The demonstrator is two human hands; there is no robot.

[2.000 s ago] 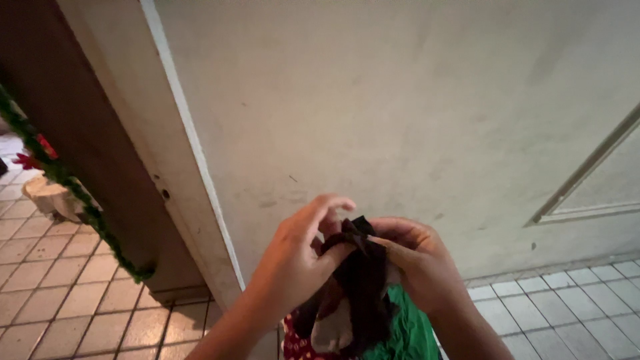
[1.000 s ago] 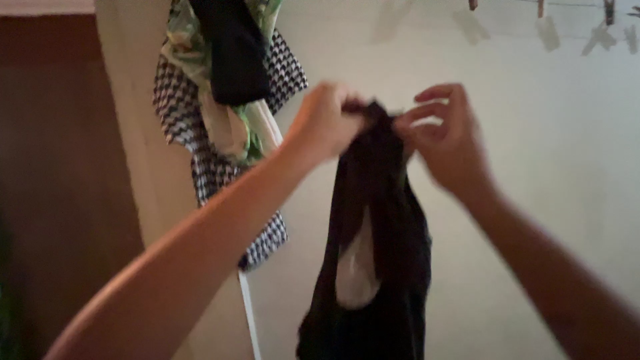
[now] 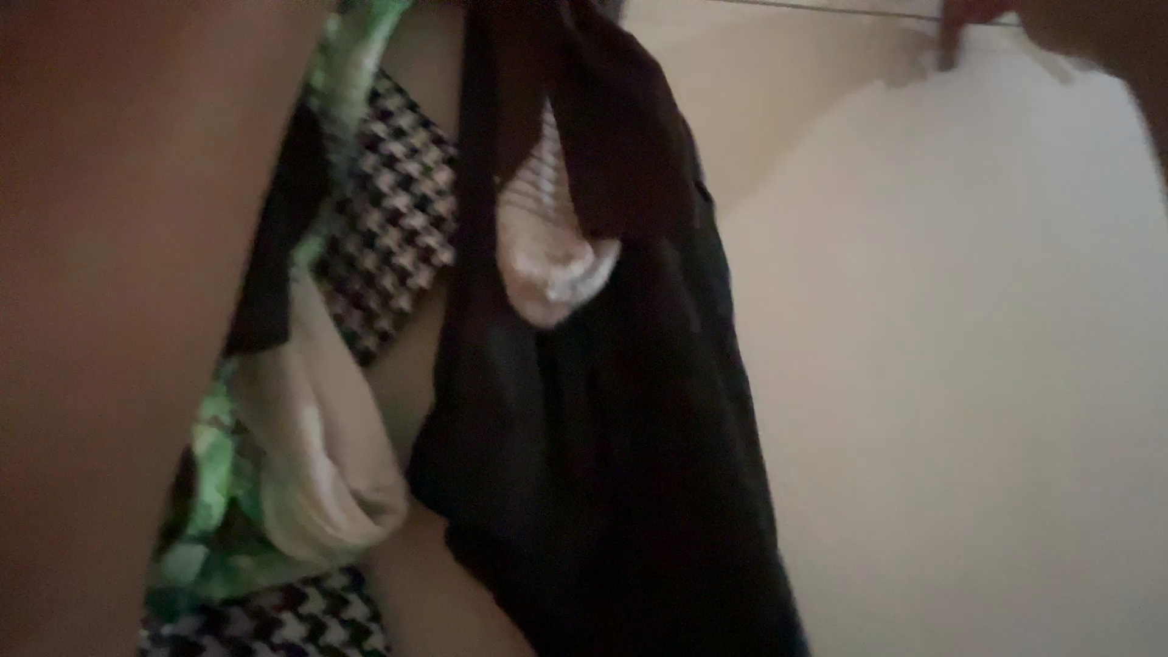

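A black garment (image 3: 630, 411) hangs down the middle of the view, its top cut off by the upper edge; a pale lining or pad (image 3: 557, 255) shows through its opening. My left forearm (image 3: 137, 274) fills the left side, blurred, and the left hand itself is out of view. At the top right edge is part of my right hand (image 3: 1031, 18), dark and blurred, its fingers beside a thin line (image 3: 839, 9). Whether those fingers hold anything cannot be made out.
Left of the black garment hang a black-and-white houndstooth cloth (image 3: 392, 210) and a green patterned garment (image 3: 214, 456) with a beige pad or lining (image 3: 319, 456). A pale wall (image 3: 931, 365) stands behind them.
The view has moved up and much closer to the hanging clothes. My right hand has come away from the top of the black garment, where both hands were a second ago.
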